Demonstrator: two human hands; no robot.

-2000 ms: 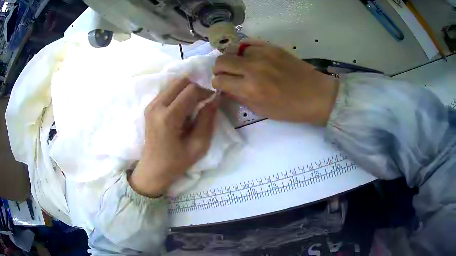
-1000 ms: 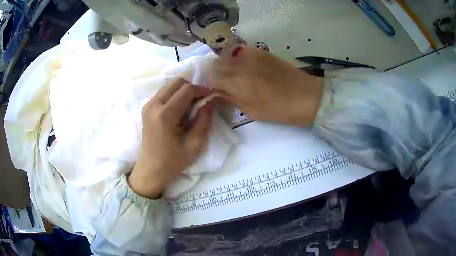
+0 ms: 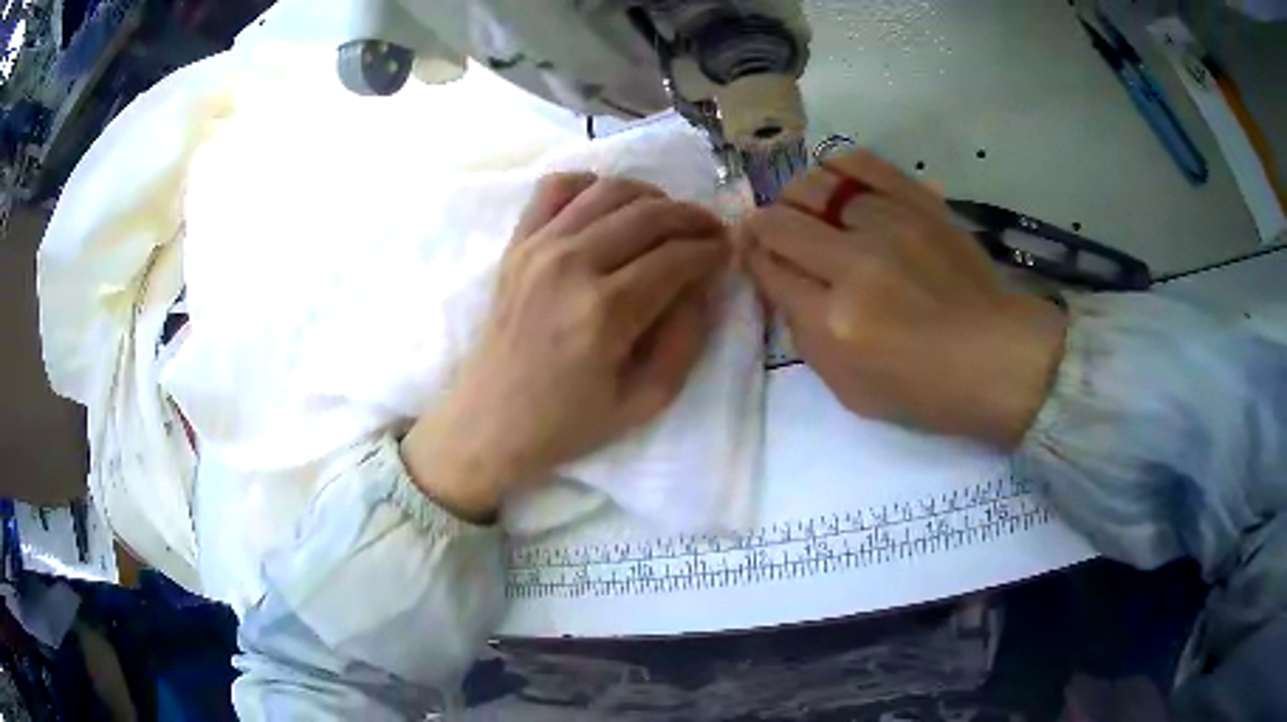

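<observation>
The white fabric [image 3: 353, 282] lies across the left and middle of the machine table, with its right edge just below the needle area. My left hand [image 3: 600, 317] lies on the fabric, its fingertips pinching the edge. My right hand [image 3: 889, 289], with a red ring, pinches the same edge, fingertips almost touching my left ones. The sewing machine head [image 3: 593, 57] is above, with the presser foot [image 3: 728, 176] beside my fingertips. My fingers partly hide the fabric edge.
Black thread snips [image 3: 1059, 247] lie right of my right hand. A blue tool [image 3: 1164, 113] and an orange-and-white strip [image 3: 1228, 127] are at the upper right. A printed scale [image 3: 790, 547] runs along the table's front edge. Cream fabric [image 3: 106, 268] is heaped at left.
The view has shifted, so the machine and table appear further right. My left hand has turned flatter over the fabric, and the edge is now held closer to the presser foot.
</observation>
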